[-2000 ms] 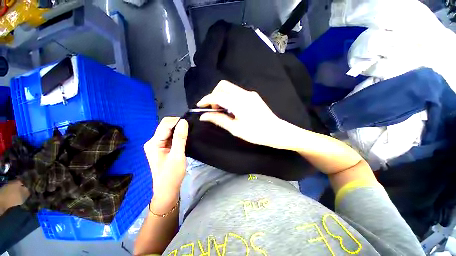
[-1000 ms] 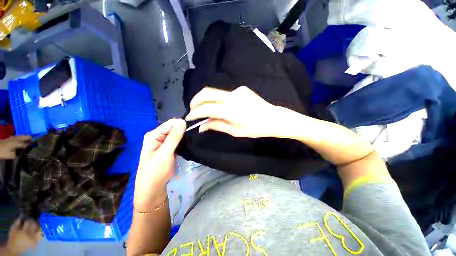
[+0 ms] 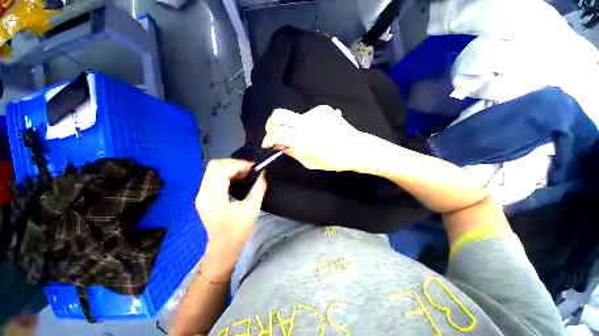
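Observation:
A large black garment (image 3: 341, 98) lies over my lap. My left hand (image 3: 230, 197) pinches a folded black edge of it between thumb and fingers. My right hand (image 3: 312, 138) is above and to the right, with a thin pale tool (image 3: 268, 159), perhaps a seam ripper, in its fingertips. The tool slants down toward the black edge at my left fingers. Whether its tip touches the cloth cannot be told.
At left is a blue plastic crate (image 3: 157, 131) with a plaid garment (image 3: 98, 223) and a dark phone (image 3: 67, 100) on white paper. At right are blue denim (image 3: 519, 128) and white garments (image 3: 519, 52). Part of another person's hand (image 3: 21, 325) shows blurred at the lower left.
My left hand has moved slightly right, with the black edge turned up in it. The tool's angle has changed. The other person's hands have moved off the plaid garment, which has shifted slightly.

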